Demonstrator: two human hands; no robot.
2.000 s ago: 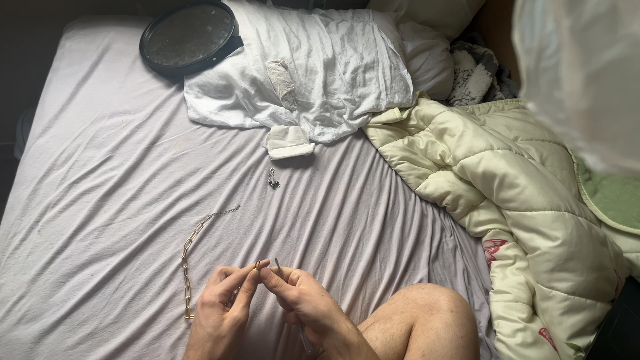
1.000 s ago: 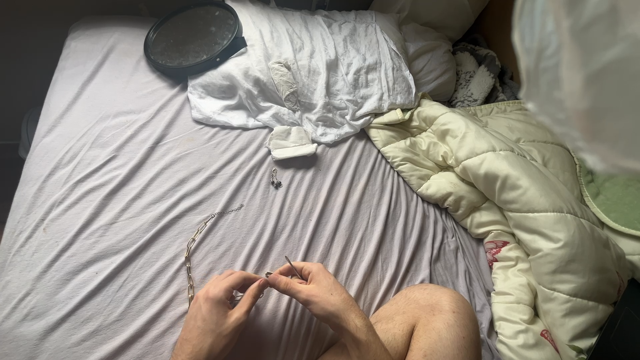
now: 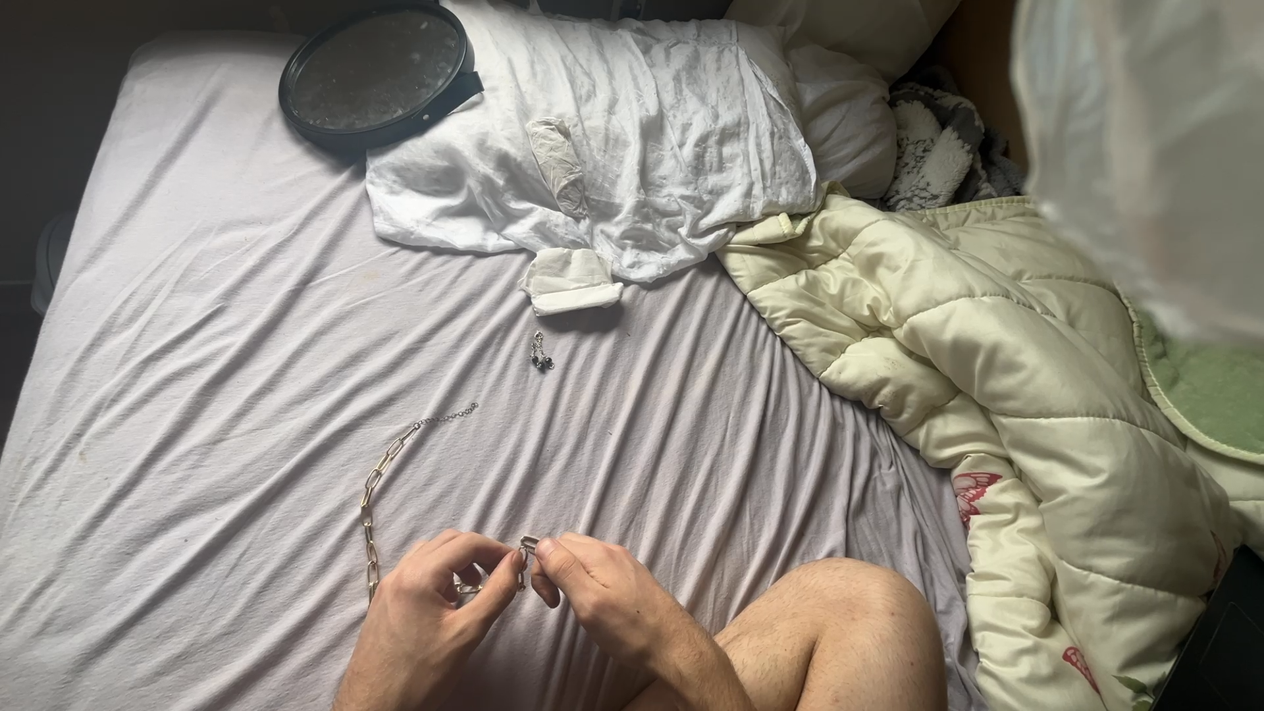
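Observation:
My left hand (image 3: 430,607) pinches part of a metal link chain between thumb and forefinger; a few links show beneath its fingers. At its fingertips, my right hand (image 3: 602,592) grips a small metal piece (image 3: 529,543), too small to tell whether it is a link or a tool tip. On the sheet, a gold-coloured paperclip-link chain (image 3: 370,494) with a thin extender chain (image 3: 449,414) curves up from behind my left hand. Farther off lies a small piece of jewellery with dark beads (image 3: 540,354), below a folded whitish cloth pouch (image 3: 571,281).
A round dark-framed mirror (image 3: 375,74) rests at the upper left, against a white crumpled cloth (image 3: 671,128). A pale yellow quilted blanket (image 3: 1037,346) covers the right side. Blurred translucent material (image 3: 1145,148) hangs at the upper right. A bent bare knee (image 3: 859,612) is beside my right hand.
The thin metal piece that stuck up from my right hand one second ago no longer shows there. A small metal piece now shows between the fingertips of both hands.

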